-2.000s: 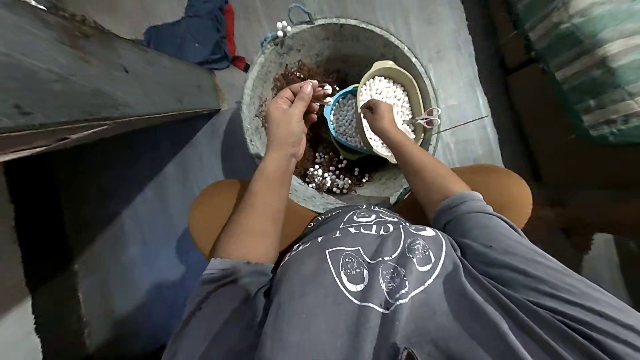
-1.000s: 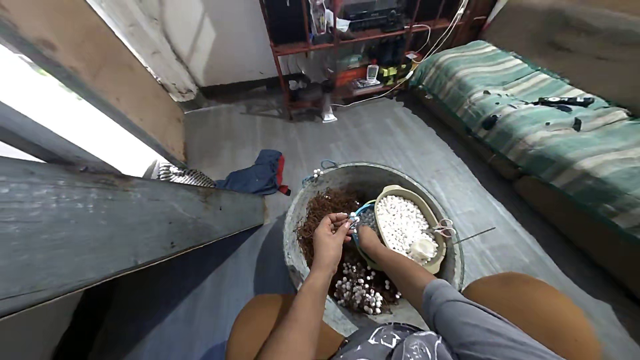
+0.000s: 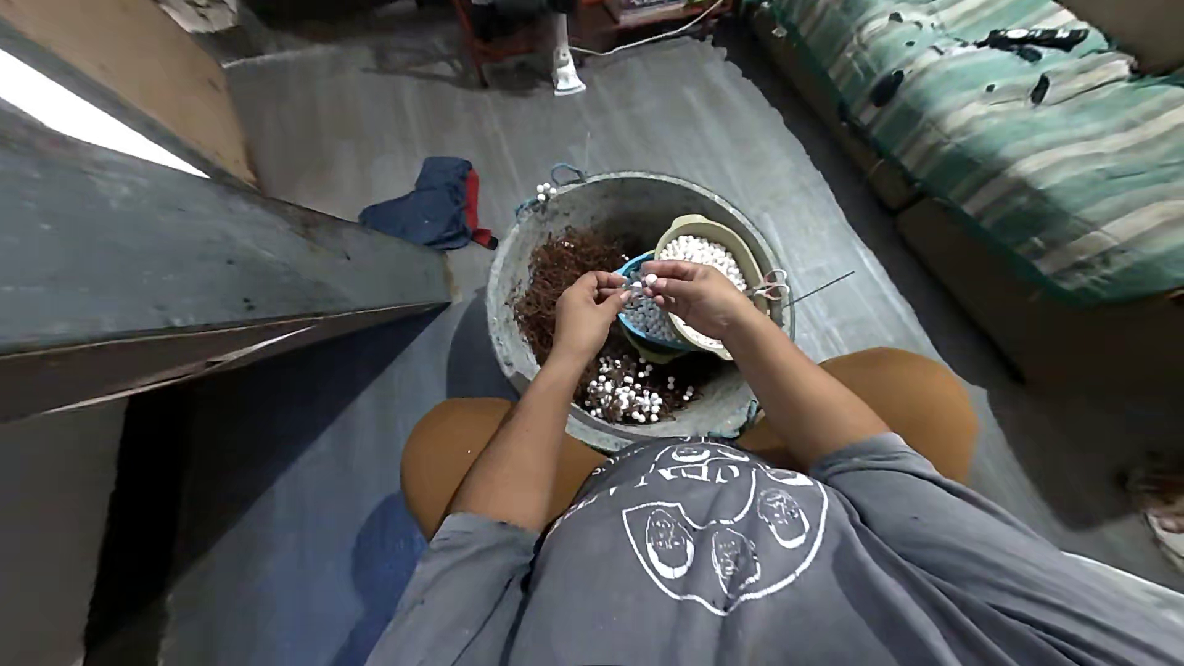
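Observation:
Over a large round grey tub (image 3: 511, 319), my left hand (image 3: 589, 310) pinches a small cluster of white beads between thumb and fingertips. My right hand (image 3: 696, 294) holds a white bead (image 3: 650, 279) at its fingertips, close beside the left fingertips. Beneath the hands is a blue-rimmed bowl (image 3: 652, 322) of greyish beads. The cream bowl (image 3: 689, 224) of white beads stands beside it, partly hidden by my right hand. Brown wiry strands (image 3: 558, 277) fill the tub's left side, and clusters of white beads on strands (image 3: 624, 396) lie near its front.
Scissors (image 3: 772, 287) and a thin rod (image 3: 823, 286) are at the tub's right rim. A dark blue and red cloth (image 3: 435, 205) lies on the floor behind left. A grey wooden panel (image 3: 222, 259) stands at left, a striped-covered seat (image 3: 1008, 139) at right.
My right hand was in the cream bowl two seconds ago and is now near my left fingertips, holding a bead. The view has shifted considerably.

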